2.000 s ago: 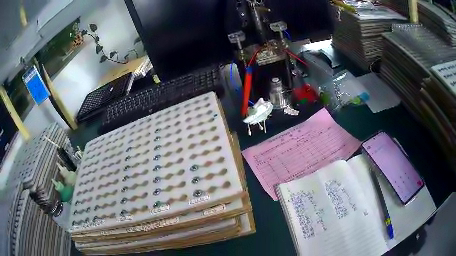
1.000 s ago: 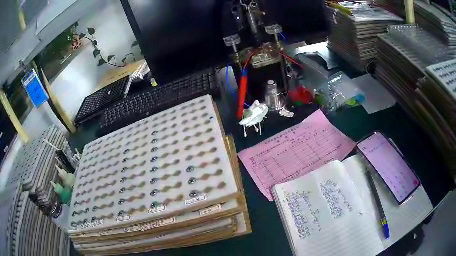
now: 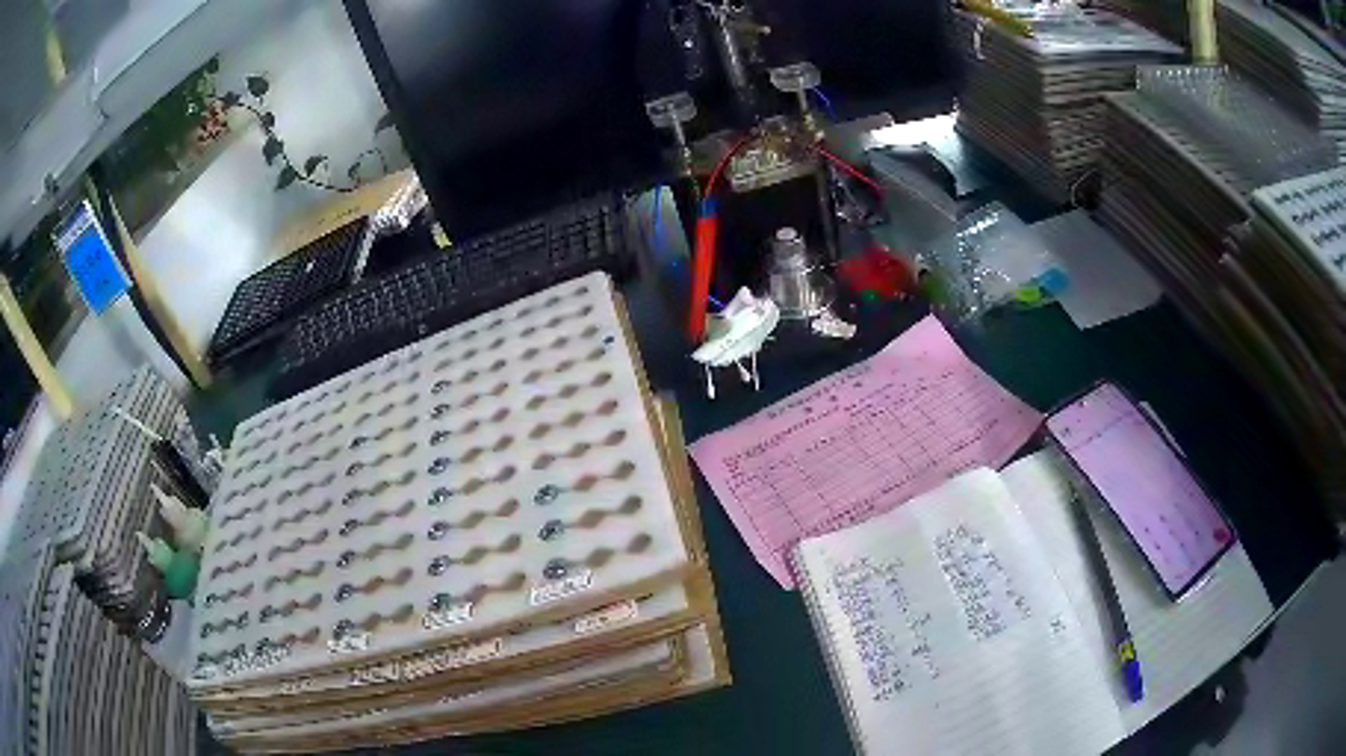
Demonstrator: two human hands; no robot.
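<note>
No hand is in the picture. An open notebook (image 3: 945,620) with ruled pages and handwriting on its left page lies at the lower right. A dark ballpoint pen (image 3: 1104,591) with a blue end and yellow mark lies on its right page. A smartphone (image 3: 1141,485) with a lit pinkish screen lies on the notebook's upper right part. A pink form (image 3: 871,443) with a printed table lies behind the notebook, which overlaps its lower edge. To the left, a parts tray (image 3: 428,458) with rows of small pieces tops a stack with brown edges.
Behind stand a keyboard (image 3: 458,288), a monitor (image 3: 517,104) and a dark metal fixture (image 3: 760,177). A red-handled tool (image 3: 703,269), white-wrapped swabs (image 3: 734,334), a metal bottle (image 3: 788,269) and a clear plastic bag (image 3: 992,266) lie before them. More stacks (image 3: 1048,104) stand right and left.
The whole view has shifted slightly, so everything sits a little further left in the picture. No object has visibly moved on the desk.
</note>
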